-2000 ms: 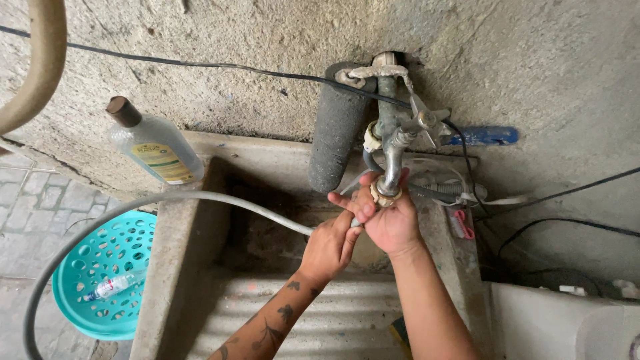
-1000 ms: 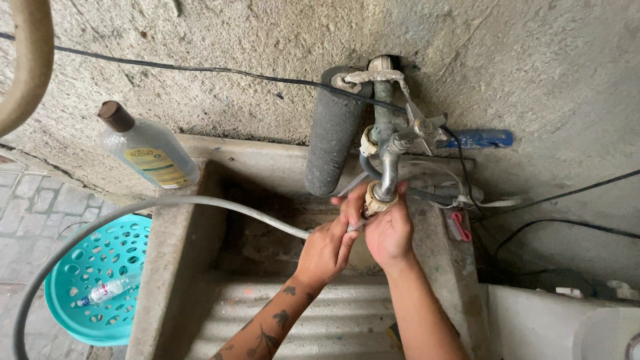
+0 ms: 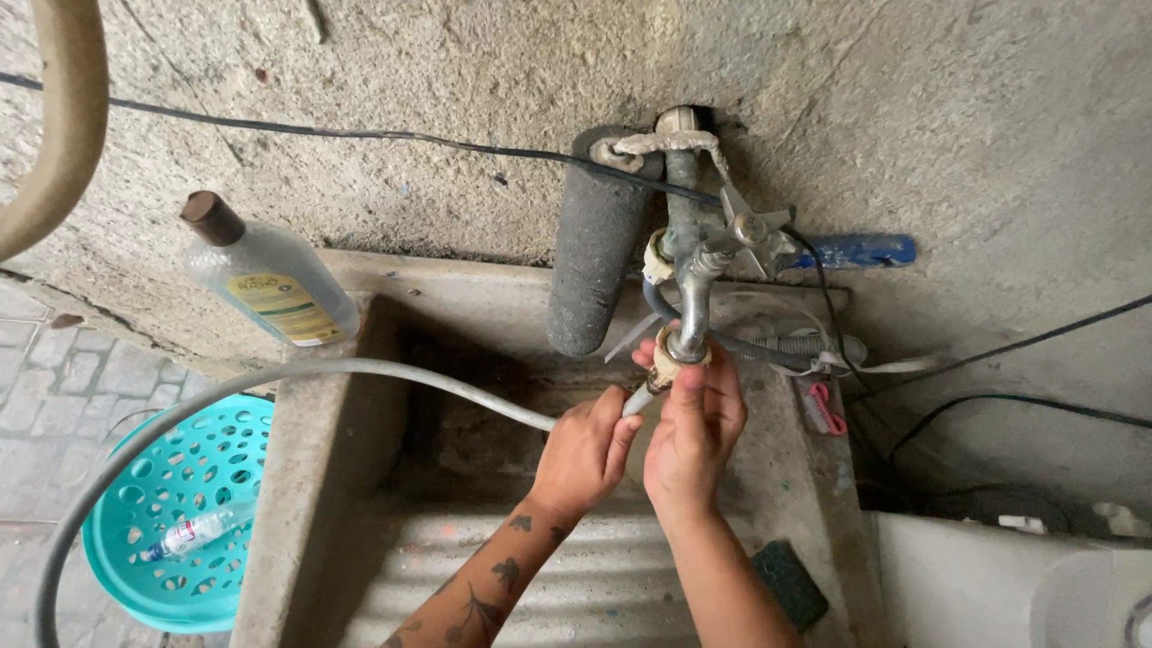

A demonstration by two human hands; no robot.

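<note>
My left hand [image 3: 585, 450] is closed around a grey hose [image 3: 450, 385] near its end, over the concrete laundry sink [image 3: 301, 504]. The hose end meets a cream plastic connector [image 3: 668, 360] at the mouth of the metal faucet [image 3: 695, 301]. Fingers of my right hand [image 3: 697, 432] wrap the connector from below and from the right, some of them hidden behind it. From the hand, the hose arcs left past the sink edge and down out of view. A star-shaped metal handle [image 3: 751, 229] tops the faucet.
A paint roller [image 3: 598, 252] hangs left of the faucet. A clear bottle [image 3: 279, 279] stands on the sink's back left corner. A turquoise perforated basket [image 3: 108, 576], a pink brush [image 3: 823, 409], a dark scouring pad [image 3: 790, 583], black cables [image 3: 360, 133] and a white appliance [image 3: 954, 576] surround the work area.
My right hand's fingers have shifted up around the connector, and its palm has turned more into view. My left hand keeps its grip on the hose.
</note>
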